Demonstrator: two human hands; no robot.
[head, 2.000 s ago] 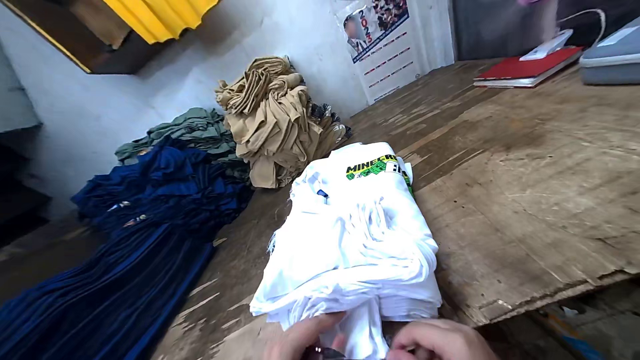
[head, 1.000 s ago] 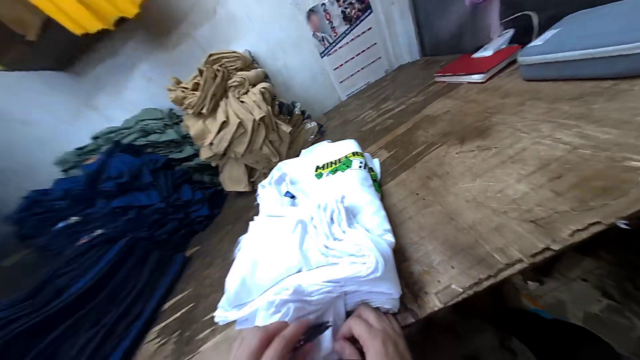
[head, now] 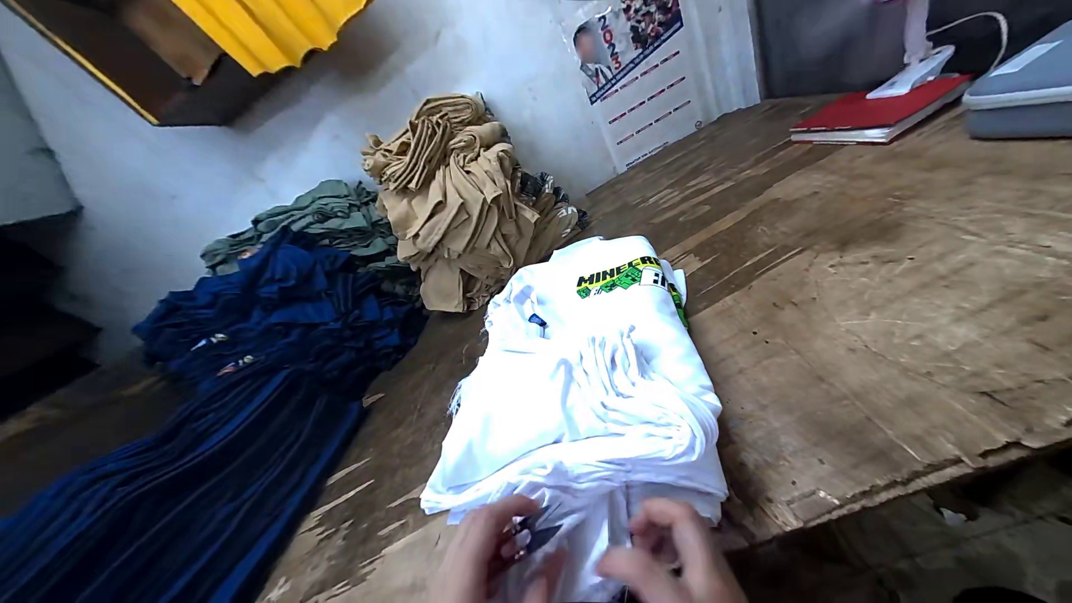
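A stack of white shirts (head: 578, 402) lies on the wooden table, a green and black print on the shirt at its far end. At the near edge my left hand (head: 494, 553) has a small dark metal tool (head: 536, 536), perhaps thread snips, between its fingers. White fabric (head: 578, 544) hangs between my two hands. My right hand (head: 670, 553) is at the right side of that fabric, its fingers curled by the cloth; whether it pinches the cloth cannot be told.
Navy garments (head: 276, 318), green garments (head: 318, 218) and a tall pile of tan garments (head: 461, 201) lie to the left and behind. A red book (head: 879, 109) and a grey case (head: 1022, 92) stand at the back right. The table's broken edge (head: 921, 486) runs at the right front.
My hands were closer together at the shirts' near edge one second ago; now they are farther apart. The view has shifted.
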